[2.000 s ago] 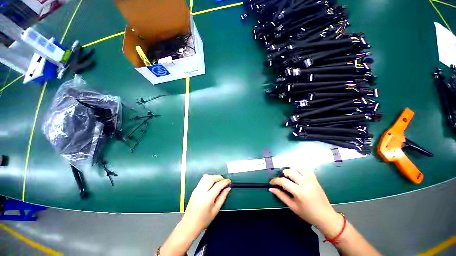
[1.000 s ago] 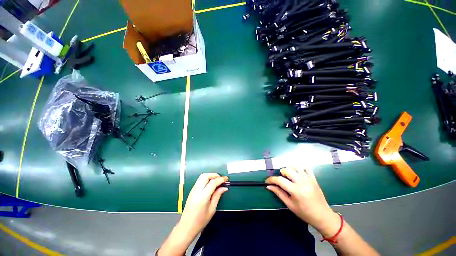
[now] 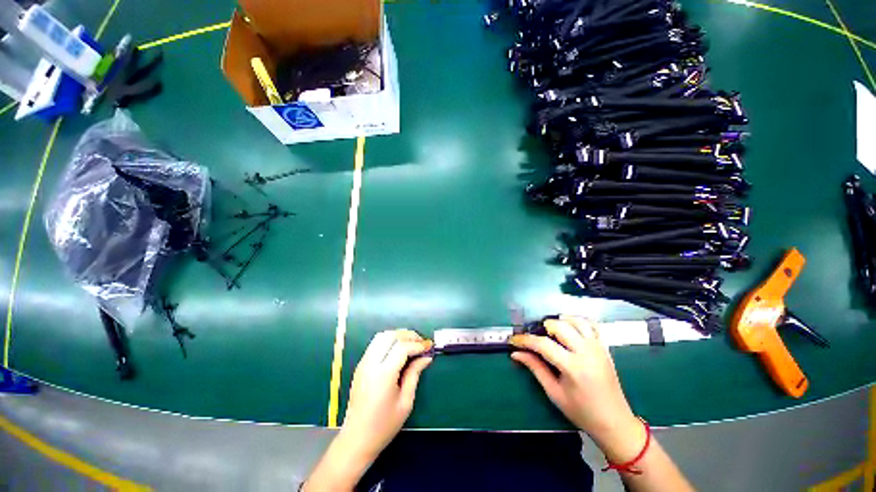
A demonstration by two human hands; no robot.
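Note:
A black wire harness (image 3: pixel 475 348) lies between my two hands, straight and level, along the lower edge of the white measuring strip (image 3: pixel 634 333). My left hand (image 3: pixel 389 370) pinches its left end between thumb and fingers. My right hand (image 3: pixel 569 362) grips it further right; the fingers cover its right end. Dark marks show on the strip above the harness. The orange cable tie gun (image 3: pixel 771 325) lies on the table to the right of my right hand.
The main harness pile (image 3: pixel 653 183) lies right of centre, with a second pile (image 3: pixel 862 226) at far right. An open carton (image 3: pixel 327 120) stands at the back. A clear plastic bag (image 3: pixel 110 216) and spidery black pieces (image 3: pixel 245 240) lie left.
My hands have brought the harness up against the measuring strip's lower edge; before, it was held below the strip. The view has shifted a little. Both hands still hold the harness.

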